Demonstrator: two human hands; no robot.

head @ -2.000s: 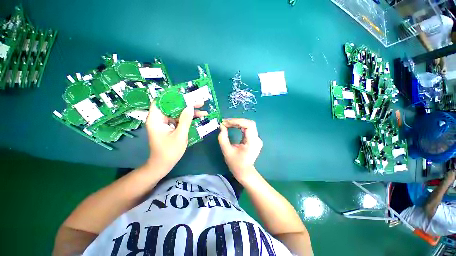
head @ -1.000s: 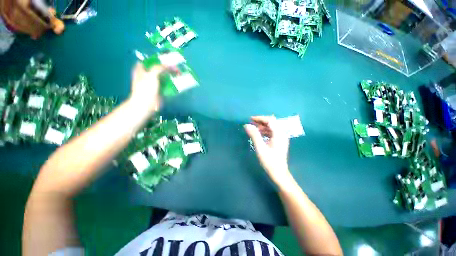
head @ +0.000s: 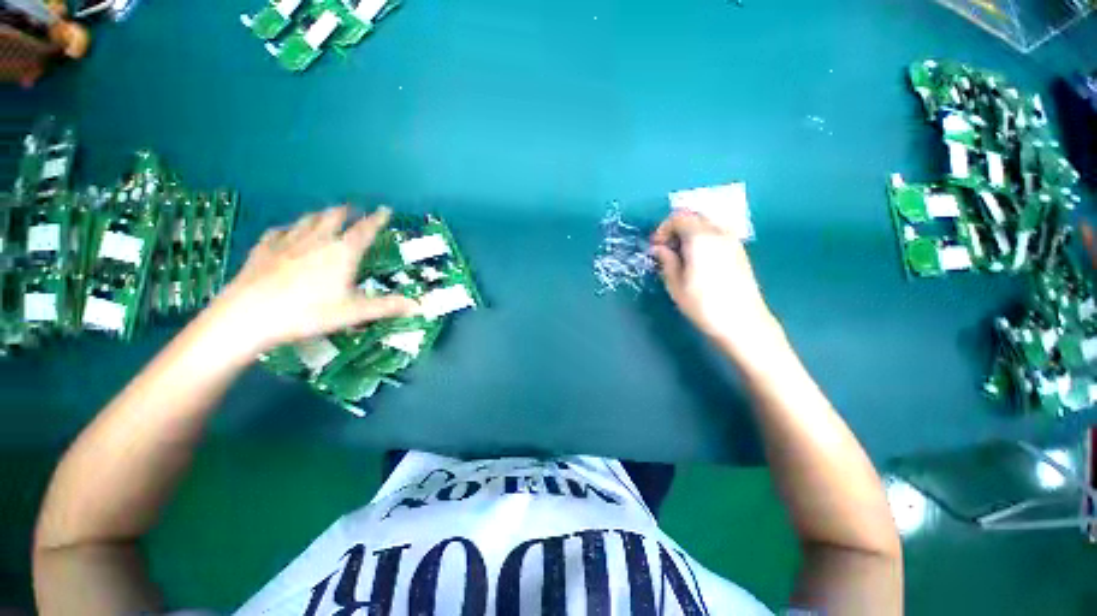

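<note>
My left hand (head: pixel 315 279) is spread over the fanned stack of green circuit boards (head: pixel 415 343), thumb lying across the top board, fingers apart; it does not visibly grip a board. My right hand (head: pixel 698 265) is at the right side of the loose pile of small silvery leaded components (head: pixel 620 255), fingertips pinched together at the pile's edge. Whether a component is between those fingertips is too small to tell. A flat white packet (head: pixel 722 205) lies just behind the right hand, partly covered by it.
Upright green boards (head: pixel 120 253) stand at the left. A small board group (head: pixel 315 24) lies at the top left. Two heaps of boards (head: pixel 998 181) lie at the right. A clear plastic tray (head: pixel 1023 18) is cut off at the upper right. The green mat (head: pixel 541 397) ends near my shirt.
My left hand released the board it carried at the far side and came back to the near stack. My right hand stayed by the component pile. The view has shifted.
</note>
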